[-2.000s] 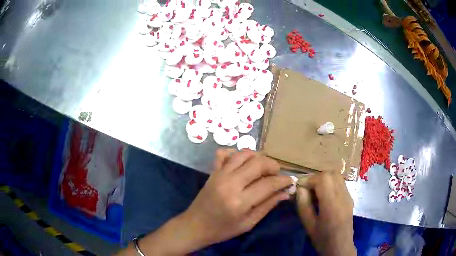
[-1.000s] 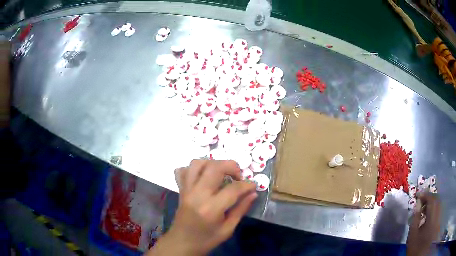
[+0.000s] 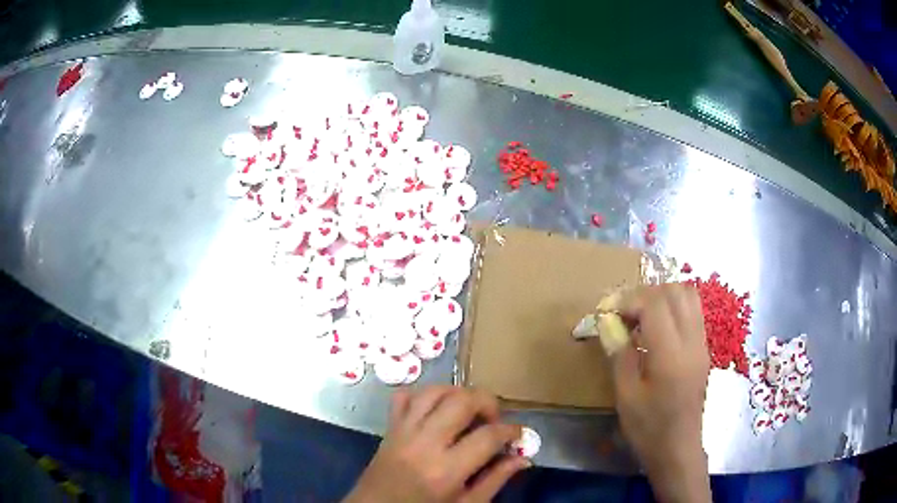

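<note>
My left hand [image 3: 440,447] is at the table's front edge, its fingers closed on a white disc [image 3: 529,443] with a red mark. My right hand [image 3: 661,359] is over the cardboard pad [image 3: 536,314], with pale yellow cots on the fingertips. Its fingertips are at the white cap [image 3: 587,327], which stands on the pad; whether they grip it or a thin stick is too small to tell. A large pile of white discs with red marks [image 3: 364,236] lies left of the pad. A heap of small red pieces [image 3: 723,319] lies right of it.
A smaller group of white pieces with red marks [image 3: 782,385] lies far right. A small red cluster [image 3: 526,166] lies behind the pad. A squeeze bottle [image 3: 419,39] stands at the back edge. An orange-and-black striped item [image 3: 856,133] lies on the green conveyor belt.
My right hand has moved from the far-right white pieces to the white cap on the pad. My left hand has moved from the disc pile's edge to the table's front edge, holding a disc. The view has shifted.
</note>
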